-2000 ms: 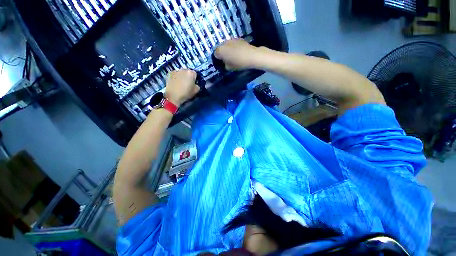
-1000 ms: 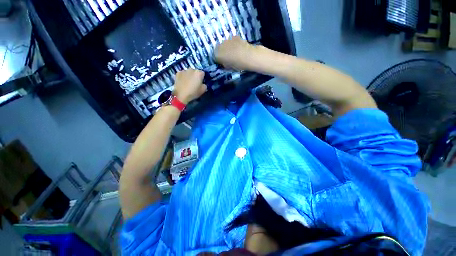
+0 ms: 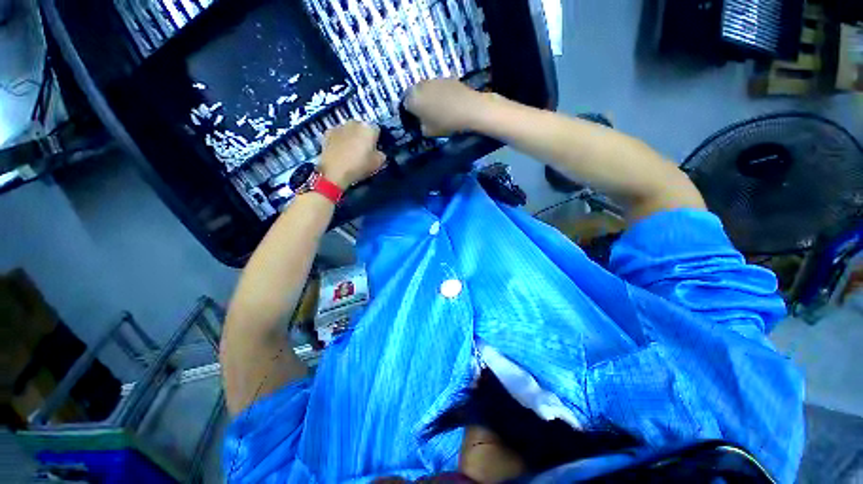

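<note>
A large black bin (image 3: 142, 156) stands in front of me, holding silver-white parts in rows (image 3: 393, 47). A shallow black tray (image 3: 255, 57) lies over the rows at left, with small white pieces (image 3: 232, 148) gathered along its near edge. My left hand (image 3: 352, 152), with a red-strapped watch, is curled over the near edge of the rows, right of the tray's near corner. My right hand (image 3: 443, 106) is curled over the rows further right, with something black at its thumb side. The fingertips of both hands are hidden, so anything held cannot be made out.
A floor fan (image 3: 771, 180) stands at right. Another black bin with parts (image 3: 695, 28) and a wooden pallet (image 3: 795, 57) are at upper right. A metal-framed cart (image 3: 156, 364) is at lower left. A white box with a red mark (image 3: 342, 291) is beside my blue smock (image 3: 530, 312).
Over the two seconds the view has shifted slightly. Both hands stay curled at the near edge of the rows, with small changes in wrist and finger pose. The tray and pieces look much the same.
</note>
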